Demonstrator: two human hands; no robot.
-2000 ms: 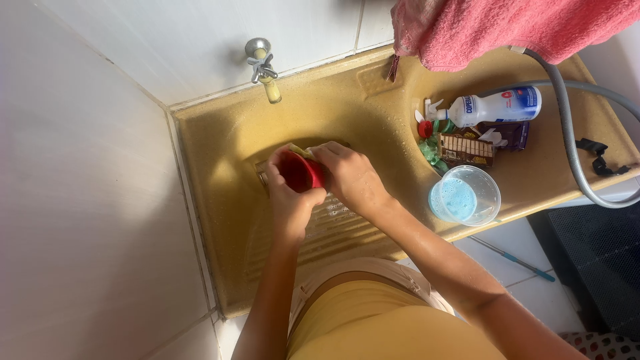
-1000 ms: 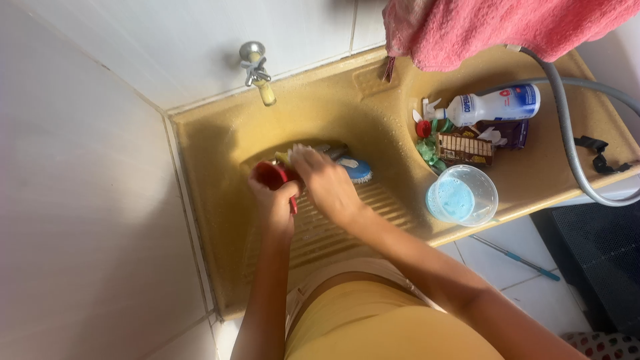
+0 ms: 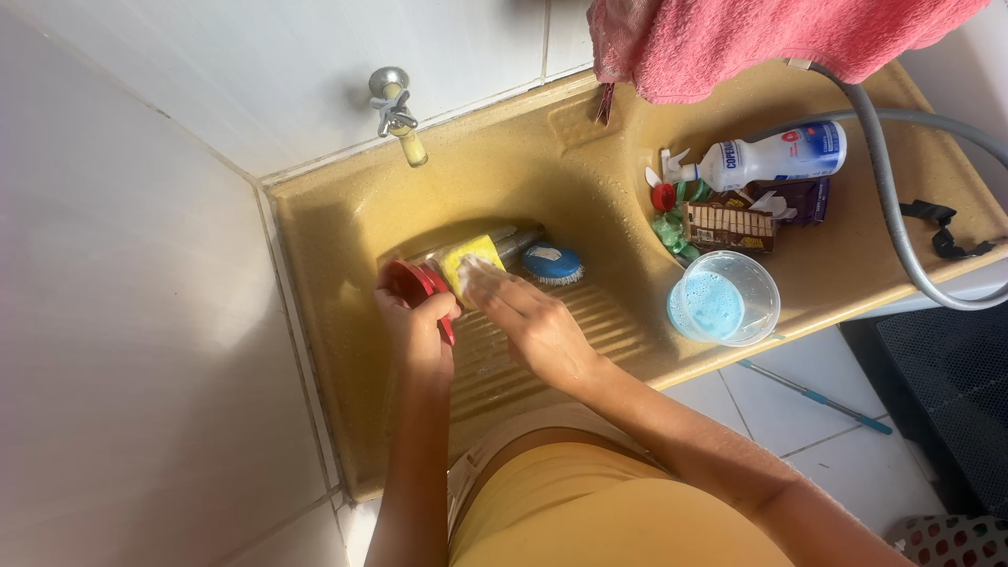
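Note:
My left hand (image 3: 417,323) grips a red cup-like plastic piece (image 3: 411,283) over the ribbed basin of the laundry sink (image 3: 346,228). Just right of it, my right hand (image 3: 528,315) holds a yellow sponge (image 3: 472,256) with suds on it, close against the red piece. Behind the hands lies a dark, tube-like object (image 3: 516,240), partly covered by the sponge. A blue scrubbing brush (image 3: 553,262) with white bristles rests to the right of that object in the basin.
A clear tub of blue soapy liquid (image 3: 724,299) stands near the front rim. Beyond it lie a spray bottle (image 3: 776,157), wrappers (image 3: 728,224) and a grey hose (image 3: 886,181). A tap (image 3: 402,118) juts from the tiled wall; a pink towel (image 3: 756,47) hangs at upper right.
The sponge, mostly covered by my hands earlier, now shows plainly. The blue brush, out of sight two seconds ago, is fully visible. My left hand still has the red piece.

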